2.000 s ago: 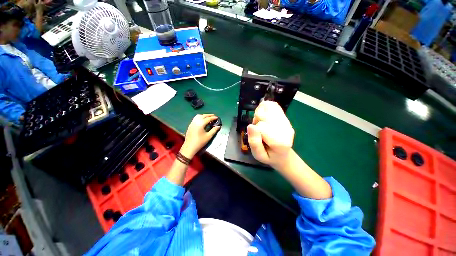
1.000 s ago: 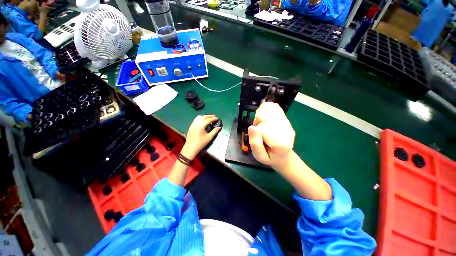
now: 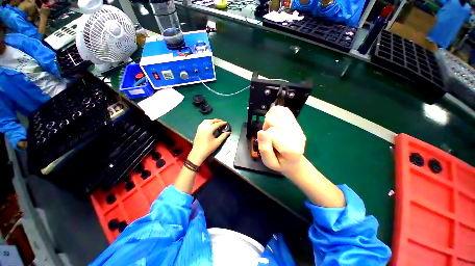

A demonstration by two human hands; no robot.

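Observation:
The black hand press (image 3: 278,96) stands upright on its dark flat base on the green bench. My right hand (image 3: 283,137) is closed in a fist around the press handle, in front of the upright frame; the grip is hidden in the fist. An orange-and-black fixture (image 3: 254,147) shows partly at the left of the fist, and I cannot see what is in it. My left hand (image 3: 208,137) holds a black round part (image 3: 224,128) between thumb and fingers, left of the press at the bench edge. Two more black round parts (image 3: 199,100) lie on the bench beyond it.
A blue control box (image 3: 178,67) with a pale hose, a blue bin (image 3: 136,83) and a paper slip (image 3: 162,103) are at the back left. Black trays (image 3: 67,117) stack at left above a red tray (image 3: 151,182). Another red tray (image 3: 435,200) is at right. A person sits at far left.
My hands have barely moved. The person at far left has leaned and moved an arm down beside the black trays.

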